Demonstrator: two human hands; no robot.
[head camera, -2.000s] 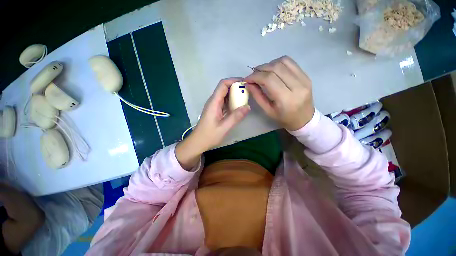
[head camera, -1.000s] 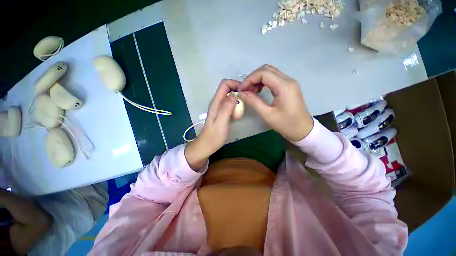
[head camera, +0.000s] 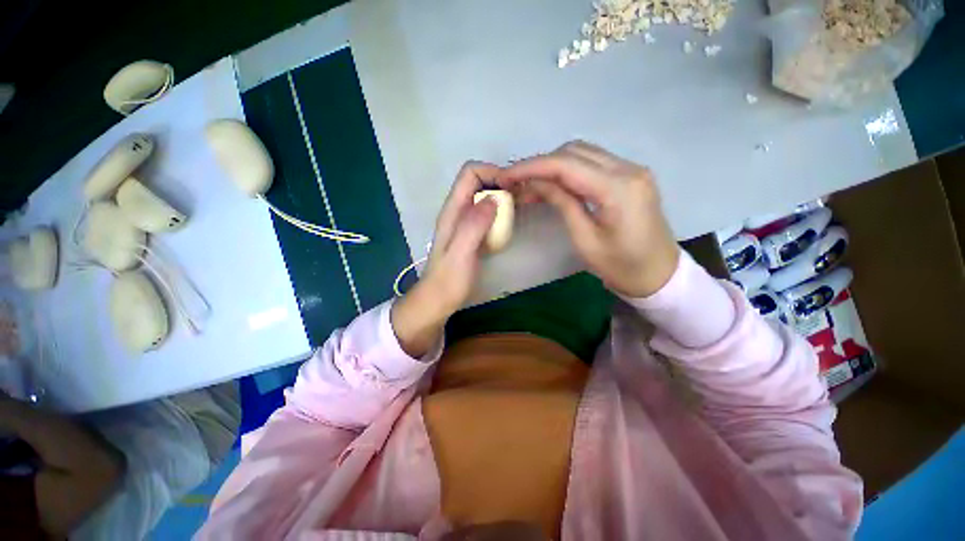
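A smooth cream oval unit (head camera: 499, 224) is held upright over the near edge of the grey sheet. My left hand (head camera: 457, 245) is shut on it, with the thumb over its face. A thin white cord loop (head camera: 407, 277) trails from under my left hand. My right hand (head camera: 605, 217) is at the unit's upper end, its fingertips close together beside my left fingertips. The fingers hide the upper end, so I cannot tell whether they hold a small piece.
Several cream units with cords (head camera: 114, 235) lie on the white sheet at left. Loose cream chips (head camera: 661, 15) and a clear bag of chips (head camera: 836, 53) lie at the far side. A brown carton (head camera: 899, 285) with glossy white items (head camera: 809, 254) is at right. A person's arm (head camera: 69, 454) shows lower left.
The unit's dark openings, seen two seconds ago, are now hidden. My right fingers first closed on its upper end, and now stretch flatter across it. The whole view has shifted slightly.
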